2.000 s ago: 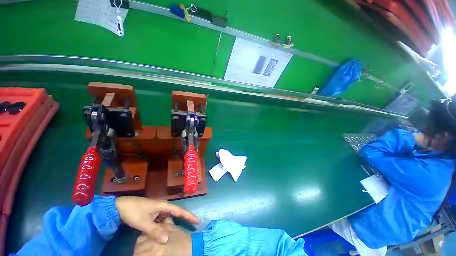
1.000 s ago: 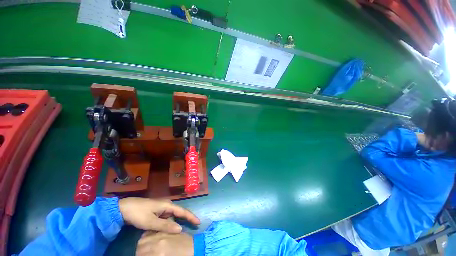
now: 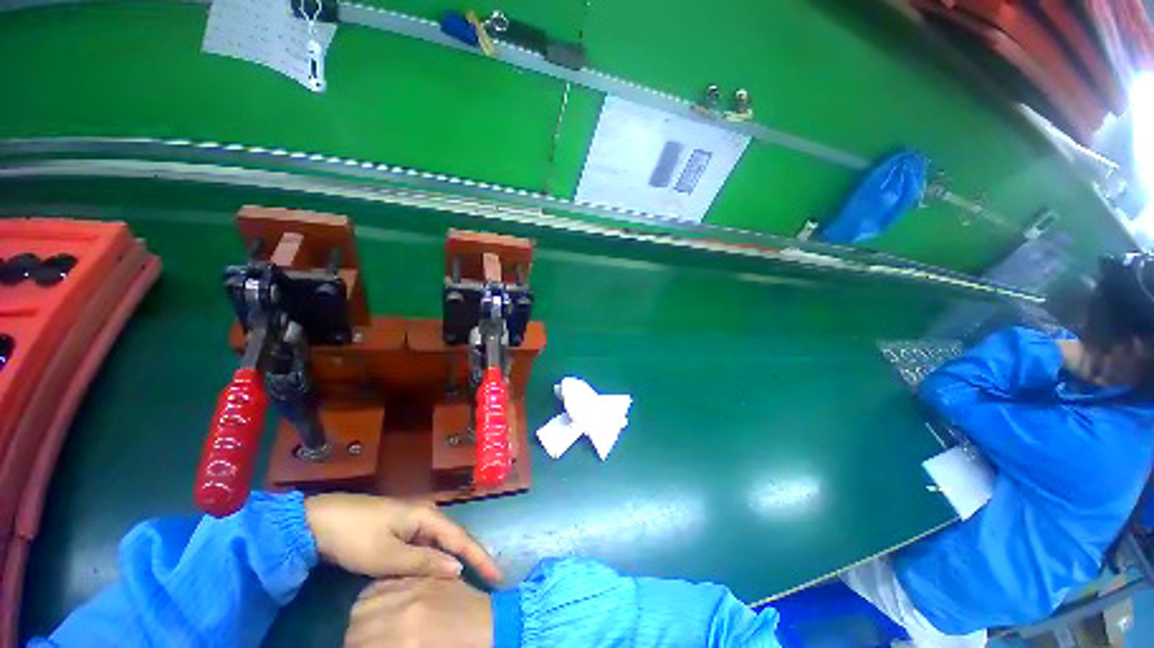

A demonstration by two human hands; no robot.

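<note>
The toggle clamp fixture has two side-by-side stations on a reddish-brown base [image 3: 405,463]. Its left red handle [image 3: 233,443] and right red handle [image 3: 492,428] slope down toward me. My left hand [image 3: 395,537] lies in front of the fixture at the bottom, with its fingers apart over my right wrist and no part visible in it. My right hand [image 3: 420,614] is below it, back up, near the lower edge; its fingers are bent or hidden, so its grip cannot be seen. A crumpled white tissue [image 3: 586,418] lies right of the fixture.
Stacked orange-red trays [image 3: 76,329] with black discs [image 3: 53,268] stand at the left edge. Paper sheets [image 3: 658,158] and a blue bag [image 3: 876,199] hang on the green panel. A person in a blue smock [image 3: 1038,481] sits at the right, arms on the bench.
My left thumb and fingers, spread around my right wrist two seconds ago, now lie closer together over it. The right hand has turned slightly. The fixture and tissue have not moved.
</note>
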